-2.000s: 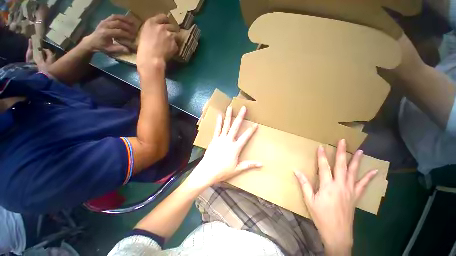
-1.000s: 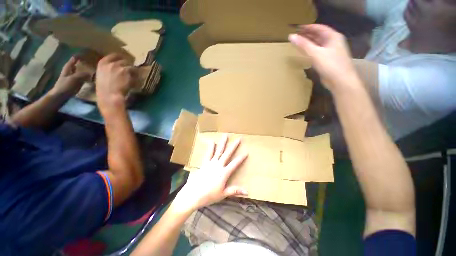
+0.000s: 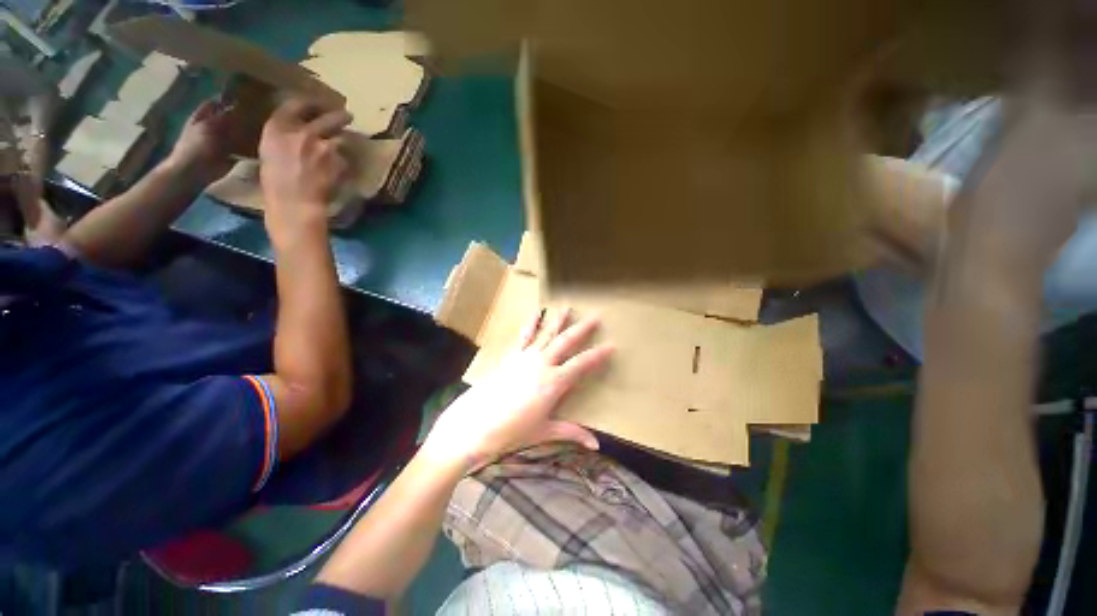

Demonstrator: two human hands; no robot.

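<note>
A brown cardboard box blank point(image 3: 650, 373) lies over my lap at the table edge, with short dark slots at its right side and side panels sticking out left and right. My left hand point(image 3: 523, 391) rests flat on its left part, fingers spread. A large, blurred cardboard panel point(image 3: 710, 181) stands raised above the blank's far part, hiding what is behind. Whether it joins this blank is unclear. My right hand point(image 3: 1023, 157) is raised at the upper right, blurred beside the cardboard; its grip cannot be made out.
A navy-shirted worker point(image 3: 156, 409) at left handles cardboard over a stack of blanks point(image 3: 403, 169) on the green table point(image 3: 469, 157). More folded cardboard point(image 3: 102, 144) lies further left. Part of a white-shirted person's arm point(image 3: 908, 199) shows at right. A chair's metal rail point(image 3: 301, 566) curves at lower left.
My right hand has moved up and right. A large cardboard panel now stands raised where the flat lid panel showed before. My left hand stays flat on the blank.
</note>
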